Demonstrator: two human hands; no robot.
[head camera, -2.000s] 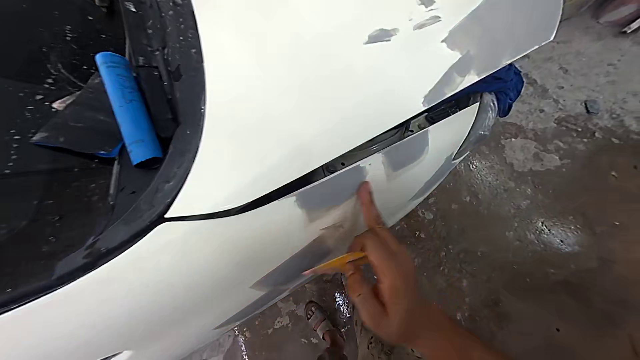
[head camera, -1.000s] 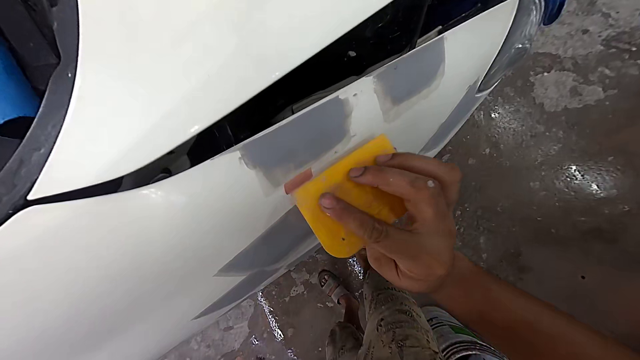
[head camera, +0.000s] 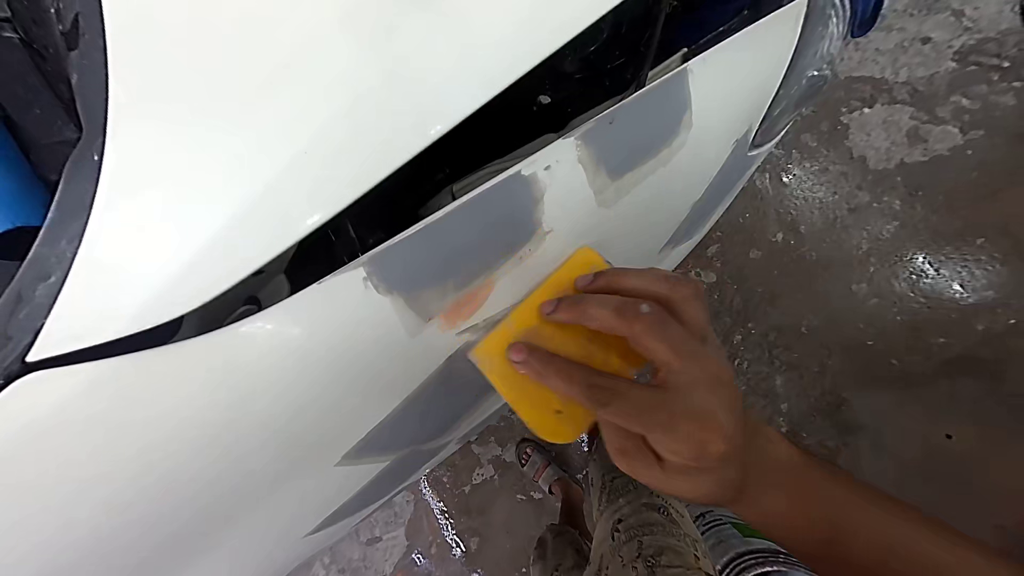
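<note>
My right hand (head camera: 672, 384) grips a yellow plastic body-filler spreader (head camera: 552, 360), thumb and fingertips on its broad face. The spreader's straight edge lies over or against the white car fender (head camera: 264, 384); whether it touches cannot be told. Just left of that edge is a small smear of orange-pink putty (head camera: 468, 304), at the lower border of a grey primer patch (head camera: 464, 236). Another grey patch (head camera: 640, 132) lies up and to the right, and a long grey patch (head camera: 424, 408) runs below the spreader. My left hand is not in view.
The white hood (head camera: 264, 120) lies above a dark gap (head camera: 416, 184). A blue roll (head camera: 20, 180) shows at the left edge, beside black trim. Clear plastic film (head camera: 800, 80) covers the far right end. The wet concrete floor (head camera: 872, 320) and a sandaled foot (head camera: 540, 464) are below.
A reddish putty strip by the spreader's edge a second ago is now a thin orange-pink smear on the panel. My right hand with the spreader has moved off it, downward and right. The view has moved closer.
</note>
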